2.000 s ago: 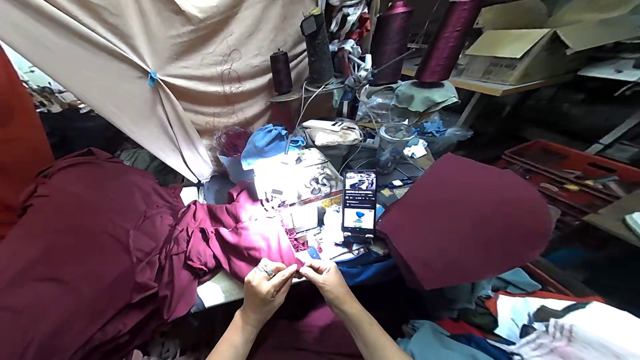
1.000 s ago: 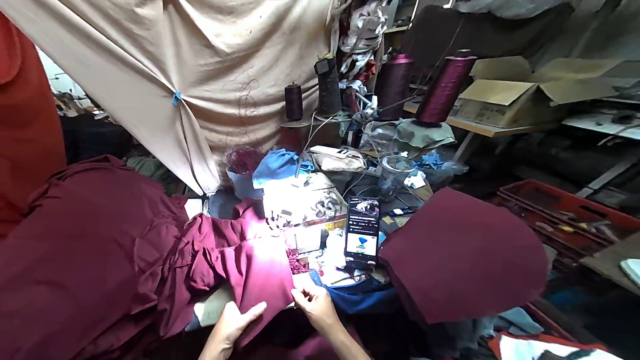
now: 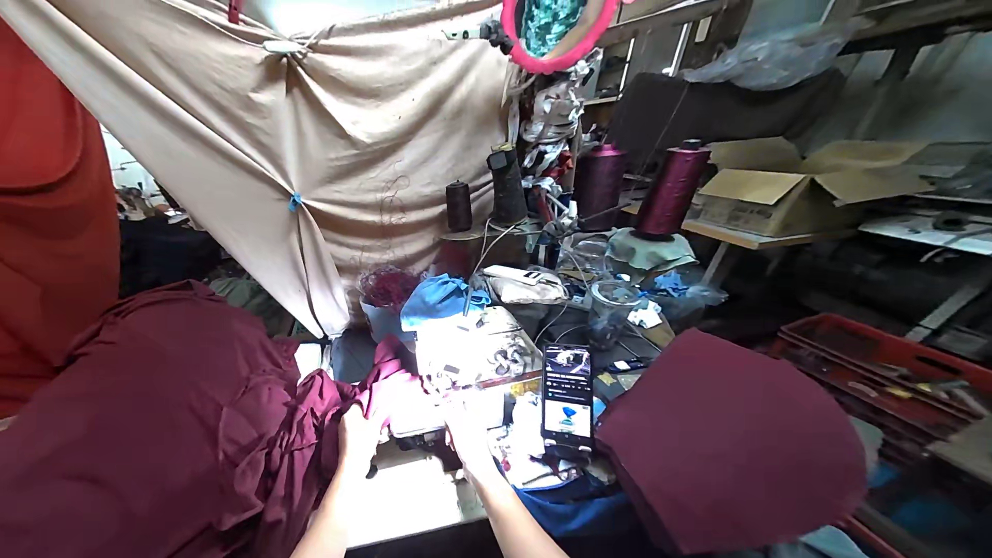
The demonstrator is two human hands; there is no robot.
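In the glare at the machine's bed, my left hand [image 3: 359, 438] lies against the edge of the gathered maroon fabric [image 3: 306, 434]; its fingers are washed out by light. My right hand [image 3: 465, 434] reaches to the front of the brightly lit sewing machine [image 3: 473, 349], and its fingertips are lost in the glare. A large heap of the same fabric spreads to the left of my left hand. A phone [image 3: 567, 395] with a lit screen stands upright right of my right hand. Farther right lies a stack of cut maroon fabric panels [image 3: 736, 442].
Thread cones [image 3: 673, 190] stand behind the machine, near a plastic cup [image 3: 612, 302] and a blue cloth [image 3: 443, 301]. An open cardboard box [image 3: 767, 194] sits on a table at the back right. Red crates [image 3: 876, 372] are at the right. A beige curtain [image 3: 387, 116] hangs behind.
My hands have moved up and forward toward the machine and farther apart than two seconds ago. The maroon fabric that lay in front of them has shifted left. The view has tilted up.
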